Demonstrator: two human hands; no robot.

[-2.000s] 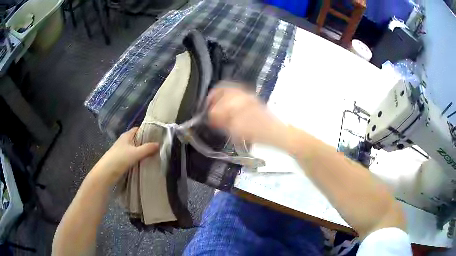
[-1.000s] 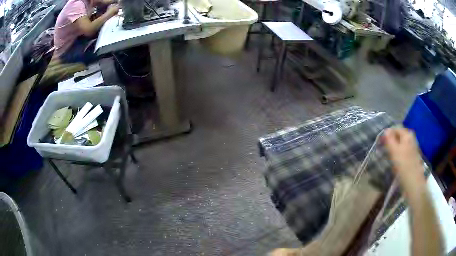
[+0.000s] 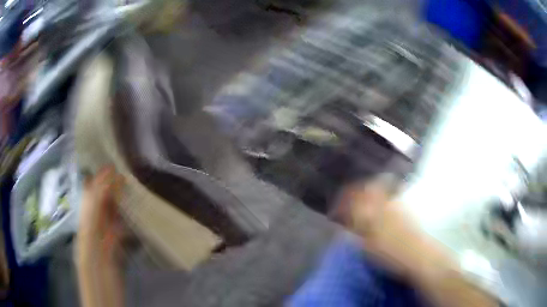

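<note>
The frame is strongly blurred. My left hand (image 3: 103,189) grips a stack of long strips (image 3: 159,219), beige along one side and dark brown and grey along the other, and holds it out over the floor at the left. The cloth tie cannot be made out on it. My right hand (image 3: 369,207) is at the near left edge of the white table, against dark cloth (image 3: 327,159); whether it holds any of this cloth cannot be told.
Plaid cloth (image 3: 354,72) drapes over the table's left side. The white table (image 3: 480,138) reaches right to blurred machine parts (image 3: 510,222). A pale bin (image 3: 27,240) with light scraps stands at the left. A blue object (image 3: 459,21) is at the top right.
The strip stack has moved left, away from the table, with my left hand. My right hand has come down from its raised position with the tie to the table's near edge. The view has turned back right.
</note>
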